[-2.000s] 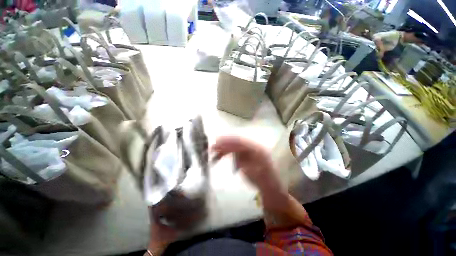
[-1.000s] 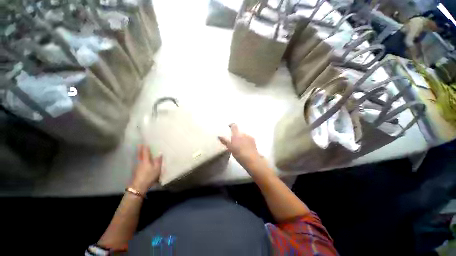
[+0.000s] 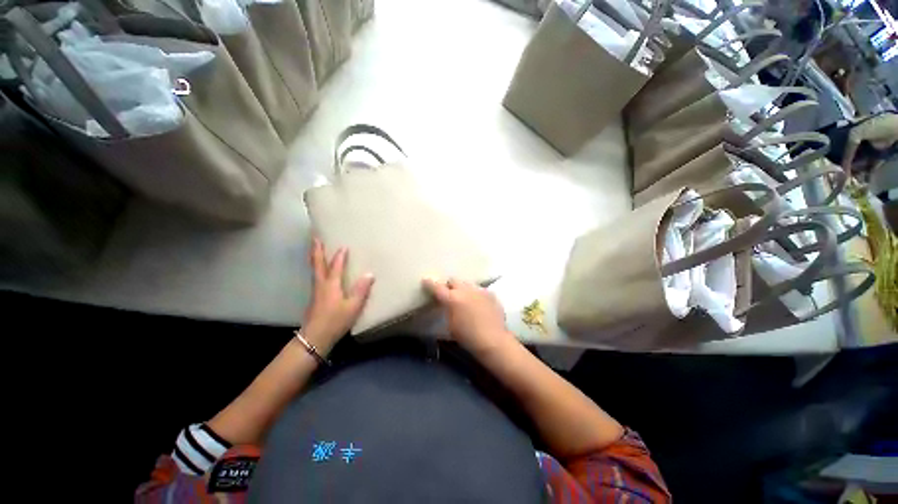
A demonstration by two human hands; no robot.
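A beige tote bag [image 3: 399, 231] lies flat on the white table in front of me, its loop handles pointing away and its base edge towards me. My left hand [image 3: 338, 295] rests on the bag's left lower side with fingers spread. My right hand [image 3: 471, 310] is at the bag's lower right, a fingertip touching the panel near the base edge. The fingers of that hand are partly curled, and I cannot tell if they hold anything. The logo is not visible; the right hand may cover it.
A small yellow crumpled pile [image 3: 534, 315] lies on the table [image 3: 473, 177] right of the bag. Upright stuffed bags stand at left [image 3: 212, 138] and right [image 3: 630, 266]. Another bag [image 3: 571, 84] stands farther back. A person [image 3: 871, 133] shows at the far right.
The bag went from upright and blurred to lying flat, then turned slightly. My left hand has moved onto it. My right hand has come to its lower edge.
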